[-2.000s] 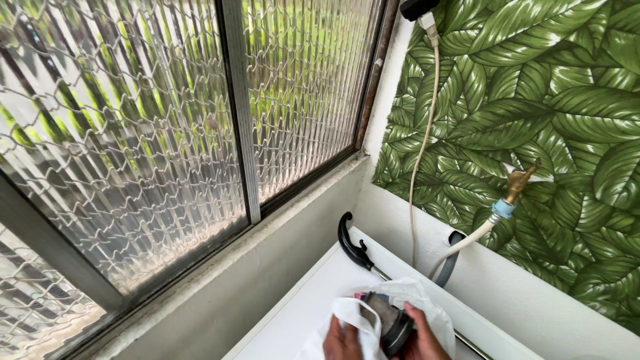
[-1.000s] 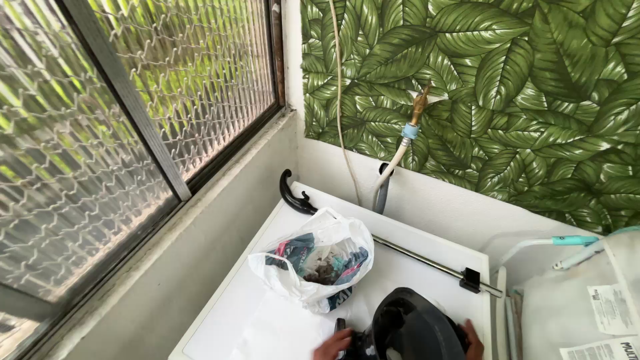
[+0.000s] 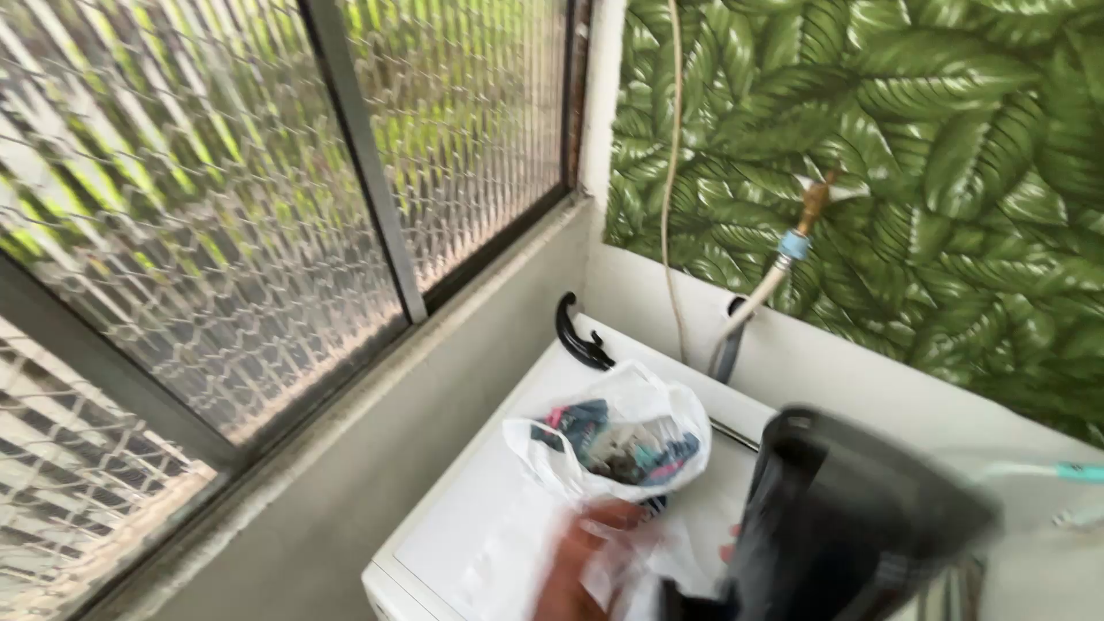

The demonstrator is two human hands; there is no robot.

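Note:
A black plastic container [image 3: 837,517], blurred and tilted, is raised at the lower right. Fingertips of my right hand [image 3: 729,545] show at its left edge; the rest of that hand is hidden behind it. My left hand [image 3: 586,561] is blurred at the near side of an open white plastic bag [image 3: 535,448], and whether it grips the plastic cannot be told. Inside the bag lie grey debris [image 3: 625,457] and crumpled dark, pink and teal packaging [image 3: 582,423]. The bag stands on the white appliance top [image 3: 466,535].
A black curved handle [image 3: 580,336] with a metal tube [image 3: 733,434] lies along the appliance's back edge. Behind it, a hose [image 3: 759,293] joins a brass tap [image 3: 815,203] on the leaf-patterned wall. A cord [image 3: 673,172] hangs nearby. At left is a window with mesh [image 3: 216,216].
The black container has risen from low over the appliance top and now tilts at the right. My left hand has moved beside the bag. The view has swung towards the window.

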